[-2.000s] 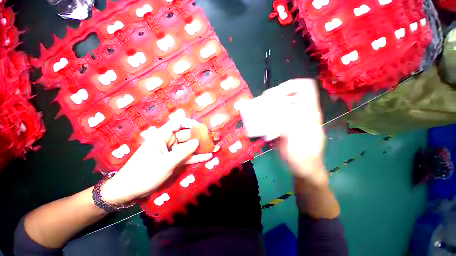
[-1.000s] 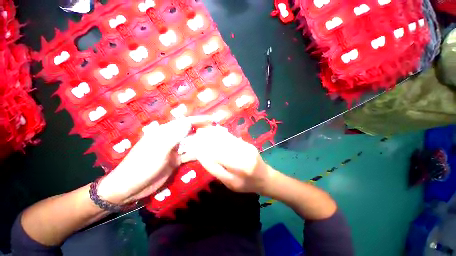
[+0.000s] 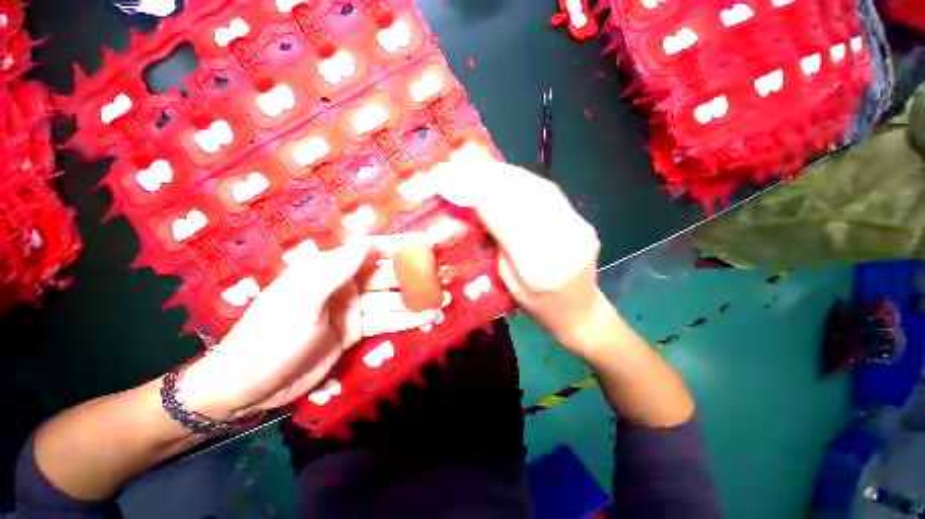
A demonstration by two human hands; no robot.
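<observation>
The red moulded silicone sheet point(image 3: 274, 132) lies on the dark bench, with rows of white two-lobed areas and spiky edges. One cell opening near its upper left is empty. My left hand point(image 3: 294, 324) is over its lower part, palm partly up, and holds a small orange-red rounded part point(image 3: 417, 277) at the fingers. My right hand point(image 3: 532, 238) is over the sheet's right edge, fingertips down at the white areas. It is washed out by glare, so I cannot tell whether it holds anything. It hides the sheet's right corner.
A ragged red stack point(image 3: 30, 193) stands at the left, and another red stack point(image 3: 756, 112) at the upper right. A loose red part point(image 3: 578, 18) and a thin dark tool point(image 3: 547, 132) lie between sheet and right stack. Clear plastic point(image 3: 147, 7) is at the top; olive fabric point(image 3: 822, 218) at the right.
My right hand has moved up and right, away from my left hand, to the sheet's right edge. The orange-red part, hidden one second ago, shows again in my left hand.
</observation>
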